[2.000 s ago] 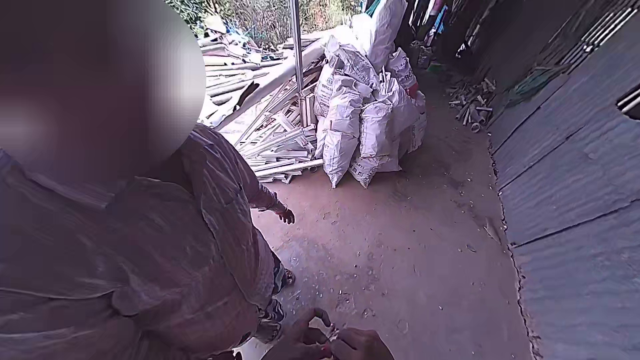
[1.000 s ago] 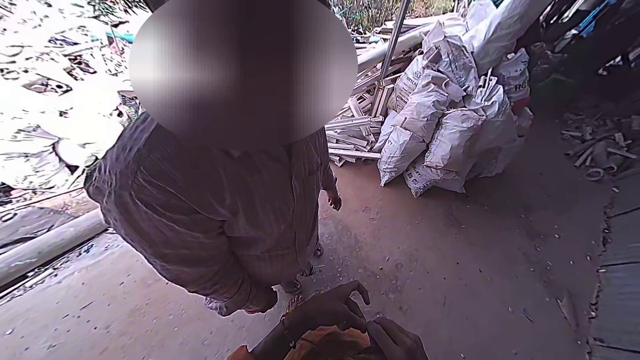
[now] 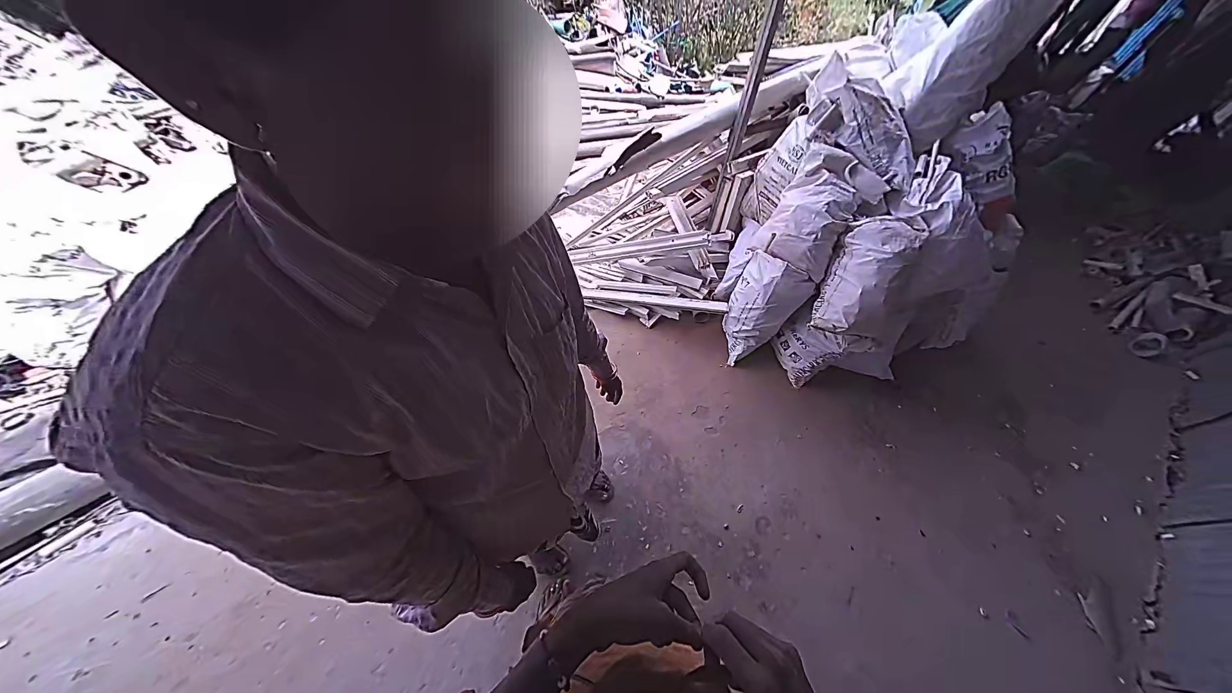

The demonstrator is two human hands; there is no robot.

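At the lower middle of the head view is my left hand (image 3: 640, 606), with a band at the wrist, its index finger raised and curled over. My right hand (image 3: 756, 654) lies just beside it at the bottom edge, fingers bent, near the left hand's fingertips. Whether anything small is between the fingers cannot be told. Part of an orange garment (image 3: 640, 662) shows below the hands. Close on the left stands a person in a dark long-sleeved shirt (image 3: 385, 404), arms hanging down.
Stuffed white woven sacks (image 3: 866, 250) are piled beyond the hands, beside a heap of pale strips (image 3: 654, 279) and a metal post (image 3: 751, 96). Pipe offcuts (image 3: 1155, 298) lie at the right. A grey corrugated surface (image 3: 1198, 539) runs along the right edge.
The view has swung left and partly back. The other person, cut off at the left two seconds ago, now shows more fully. My hands stay close together low in view.
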